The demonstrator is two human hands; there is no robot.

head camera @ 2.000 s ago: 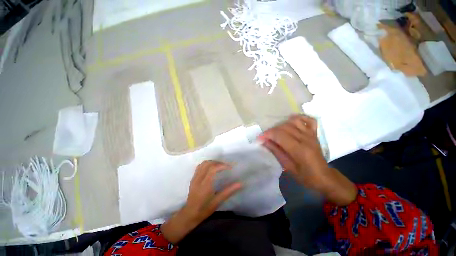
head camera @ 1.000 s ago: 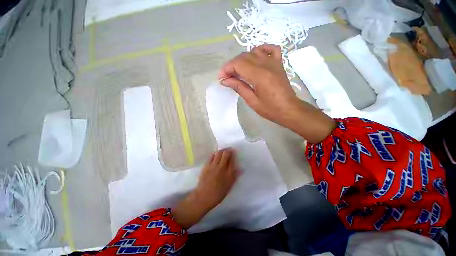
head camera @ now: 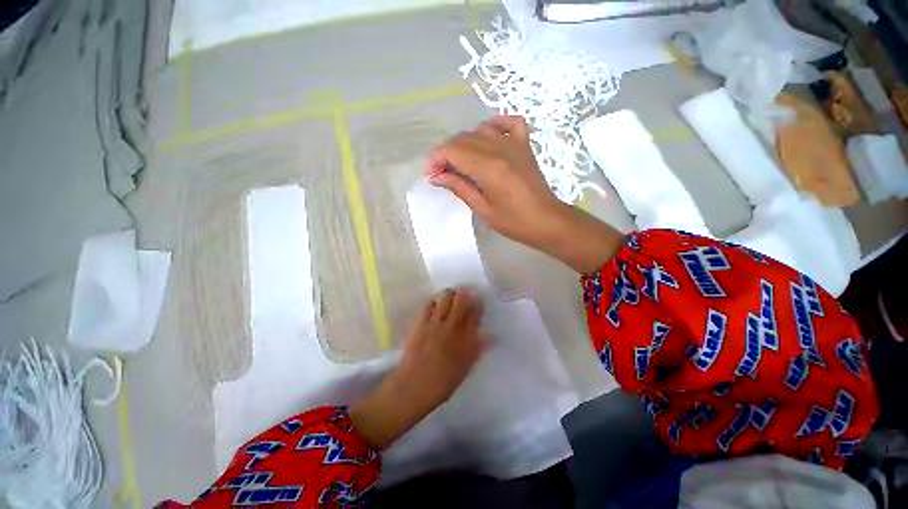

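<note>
A white vest-shaped cut piece (head camera: 277,298) lies on the grey-beige table cloth in front of me, its two straps pointing away. My right hand (head camera: 493,179) has thumb and fingertips pinched together on the top end of the right strap. My left hand (head camera: 438,338) rests on the panel near the base of that strap, fingers bent and slightly blurred; it grips nothing that I can see. My right forearm hides part of the area right of the strap.
Long strips bundle (head camera: 48,427) and small folded white piece (head camera: 117,290) at left. Short strips pile (head camera: 548,84) at upper right, beside finished panels (head camera: 796,234). Tan piece (head camera: 814,149) and crumpled plastic (head camera: 757,60) at far right. Yellow tape (head camera: 360,219) crosses the cloth.
My right hand moved from the panel's right shoulder to the strap's top end and took hold of it. The right strap, folded down before, now lies extended. My left hand moved right.
</note>
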